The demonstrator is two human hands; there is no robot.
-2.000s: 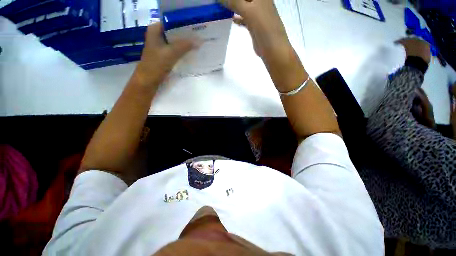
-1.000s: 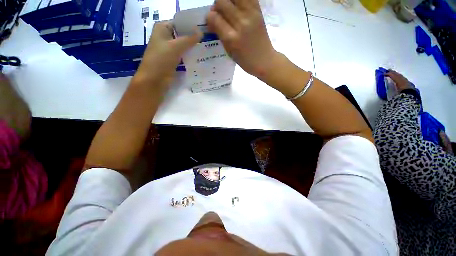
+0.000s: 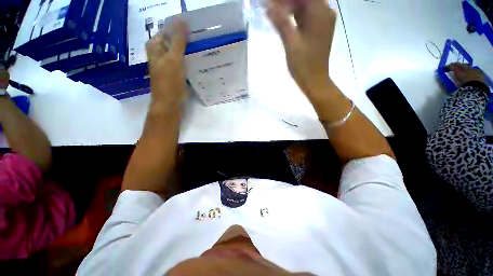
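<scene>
A white-and-blue retail carton [image 3: 219, 75] stands on the white table in front of me, small print facing me. Its grey-white flap [image 3: 211, 24] is raised above a blue band. My left hand [image 3: 169, 59] is at the carton's left side, fingers at the flap's left edge, holding it. My right hand [image 3: 305, 40] is off the carton to its right, blurred, fingers apart; no held thing shows in it. Stacked blue-sided cartons [image 3: 81, 38] stand to the left; a white front [image 3: 146, 27] pictures dark cable plugs.
A black slab like a smartphone [image 3: 397, 110] lies at the table edge on the right. A thin dark strand [image 3: 290, 123] lies on the table. A neighbour's hand on the right holds a blue piece [image 3: 450, 59]. A pink-clad person [image 3: 32, 199] sits left.
My right hand has left the flap and moved right. The flap is now raised in full view. The thin strand now shows on the table.
</scene>
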